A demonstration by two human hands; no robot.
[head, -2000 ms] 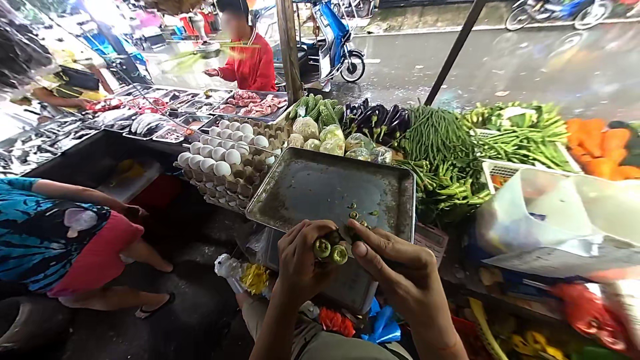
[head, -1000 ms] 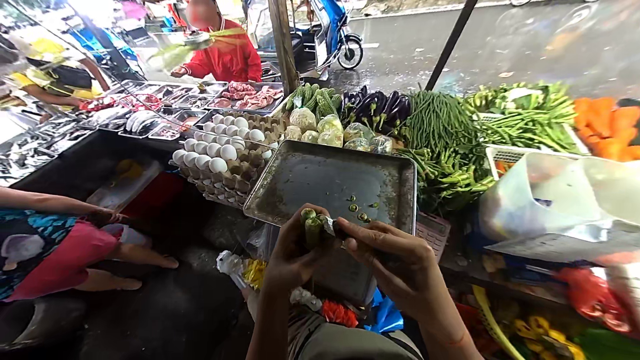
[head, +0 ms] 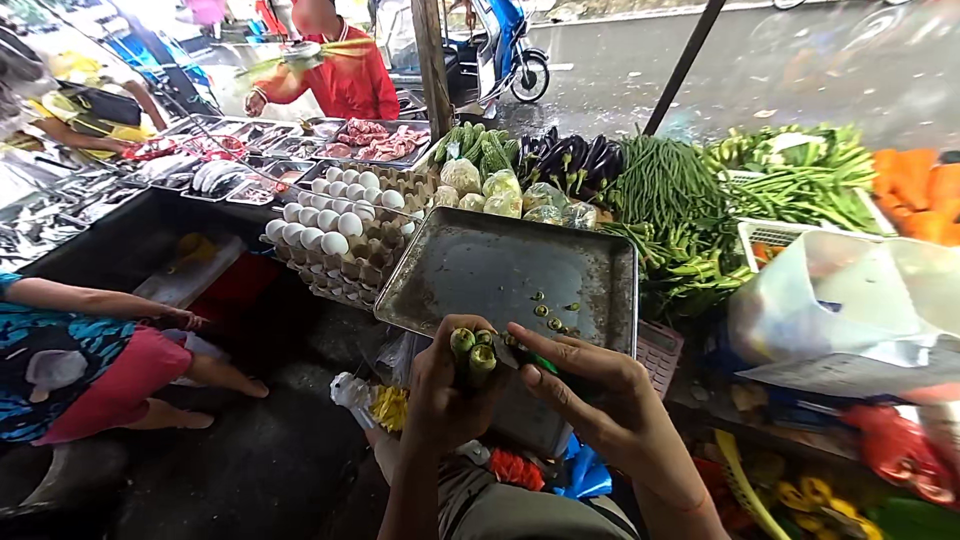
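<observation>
My left hand holds a small bunch of okra pods with their cut stem ends facing up. Close on its right, my right hand grips a small knife with a green handle; its blade is mostly hidden between the hands. A piece of green stem shows by the right fingertips. Just beyond both hands lies a worn metal tray, with several cut okra ends on its right part.
Left of the tray stand stacked cartons of eggs. Bagged vegetables, eggplants and long beans line its far side. A pink calculator sits at right. One person is at left, another in red beyond the meat trays.
My right hand has drawn slightly away from the okra, whose cut ends now show more plainly than one second ago. More cut ends lie on the tray than two seconds ago.
</observation>
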